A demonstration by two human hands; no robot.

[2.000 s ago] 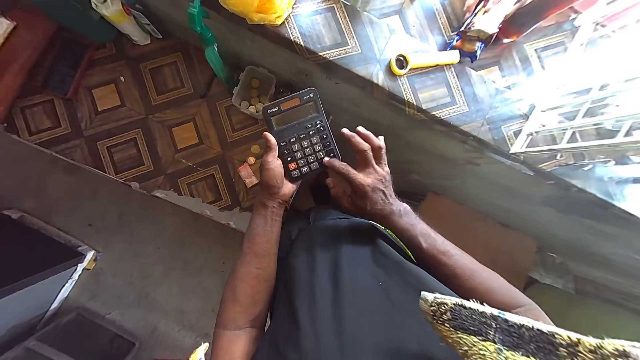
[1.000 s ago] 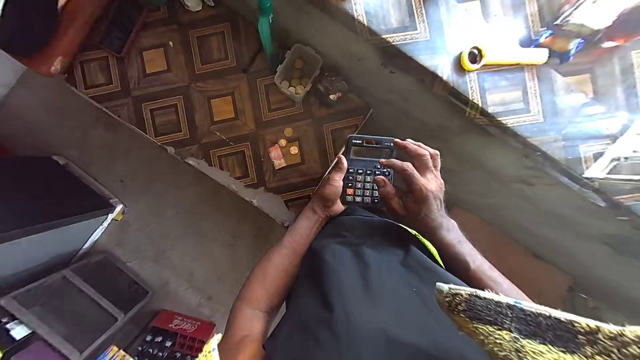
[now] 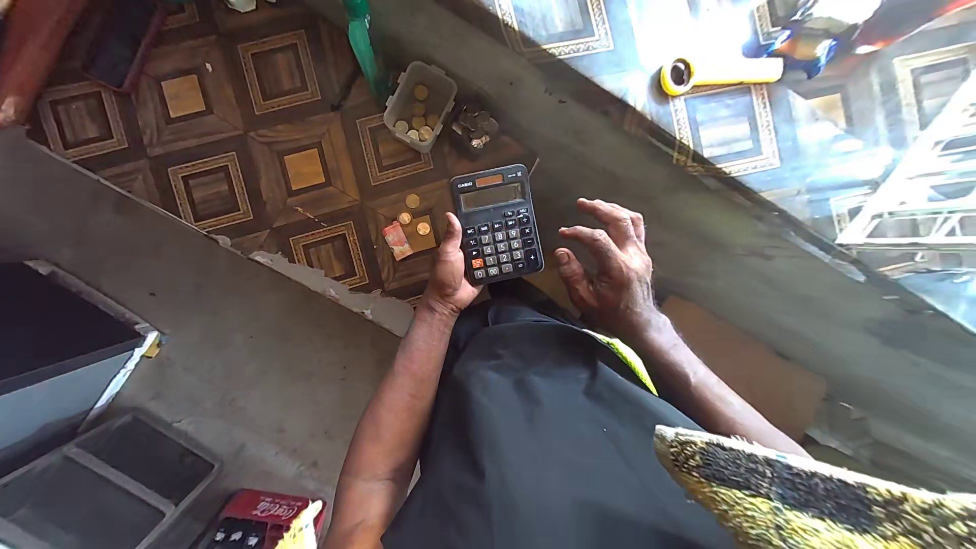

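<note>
A black Casio pocket calculator point(image 3: 499, 225) lies in my left hand point(image 3: 455, 271), the thumb along its left edge and the other fingers hidden beneath it. My right hand point(image 3: 610, 263) hangs just right of the calculator, fingers apart and slightly curled, touching nothing. Beyond the left hand, several coins point(image 3: 412, 201) and a small red-and-white packet or paper point(image 3: 397, 241) rest on the patterned surface point(image 3: 305, 137). Above the calculator stands a clear plastic tub point(image 3: 396, 114) with several coins in it, beside a dark container of coins point(image 3: 474, 126).
A yellow roll point(image 3: 720, 72) and shiny wrappers point(image 3: 808, 46) lie on the patterned surface at upper right, near a white rack point(image 3: 923, 191). A concrete ledge crosses between the surfaces. At lower left are a grey divided tray point(image 3: 114, 480) and a red Coca-Cola crate point(image 3: 263, 515).
My right hand has moved off the calculator keys, where it was in both earlier frames. The left hand still holds the calculator. The view has shifted.
</note>
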